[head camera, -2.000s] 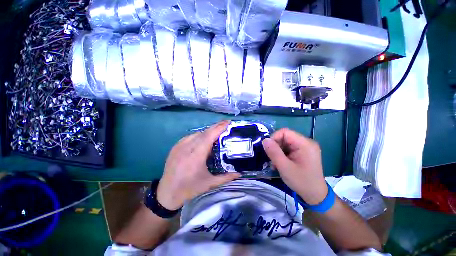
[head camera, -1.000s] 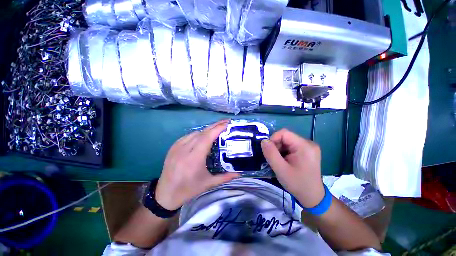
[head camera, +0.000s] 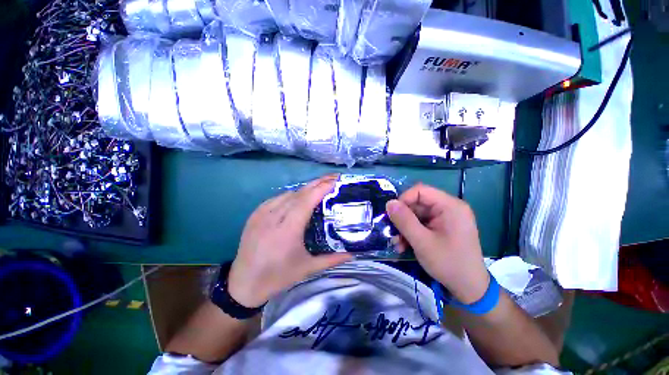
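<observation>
A white housing (head camera: 351, 181) lies with its recessed inner face up at the bench's front edge, with clear crinkled bag around it. A black adhesive gasket (head camera: 378, 192) lies inside it around a small bright central rectangle. My left hand (head camera: 275, 238) grips the housing's left side, thumb at the bottom and fingers at the top. My right hand (head camera: 440, 231) is at the housing's right edge, with thumb and index finger pinched together over the gasket. What the pinch holds is too small to tell.
Bagged housings (head camera: 242, 91) stand in rows behind. The FUMA screw feeder (head camera: 499, 55) is at back right, beside release liner sheets (head camera: 587, 183). A parts tray (head camera: 150, 194) of wired components is at left. A blue bucket (head camera: 73, 307) and a carton (head camera: 172, 282) are below the bench.
My right hand has shifted slightly right and down. A bright curved patch now shows below the central rectangle, where the surface was black. My left hand has stayed in place.
</observation>
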